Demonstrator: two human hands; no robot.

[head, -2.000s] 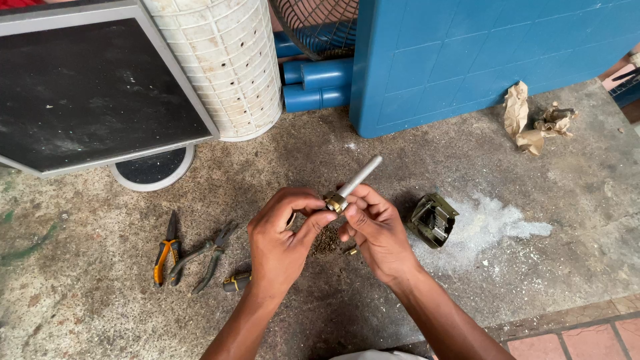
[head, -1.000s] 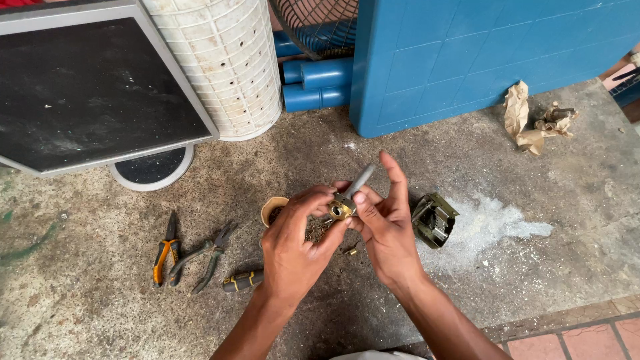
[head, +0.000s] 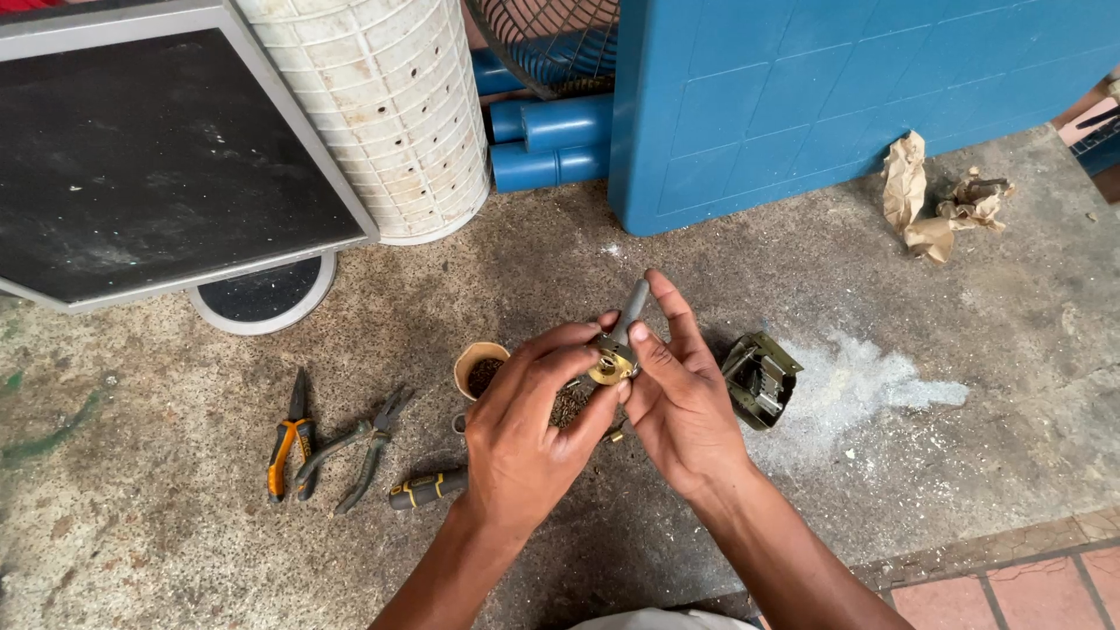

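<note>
My left hand (head: 529, 411) grips a small round brass part (head: 611, 363) with a hole in its face, fingers above and thumb below. A grey rod (head: 631, 311) slants up from behind the brass part. My right hand (head: 687, 394) touches the rod and the part's right side with thumb and fingers, its index finger raised by the rod's tip. Beneath my hands lies a heap of small dark metal pieces (head: 570, 406), partly hidden. A small brass piece (head: 616, 435) rests beside the heap. Behind my left hand, a tan cup (head: 477, 357) holds more dark pieces.
Orange-handled pliers (head: 278, 459), dark-handled pliers (head: 372, 451) and a black-yellow tool handle (head: 424, 488) lie left. At right stand an olive metal box (head: 761, 381), pale powder (head: 849, 394) and crumpled brown paper (head: 906, 179). A monitor (head: 175, 166), perforated white cylinder (head: 385, 114) and blue panel (head: 814, 105) border the back.
The brass part has turned so its holed face shows more. My right index finger has lifted from the hold seen two seconds ago. The tan cup, hidden at first, has come into sight.
</note>
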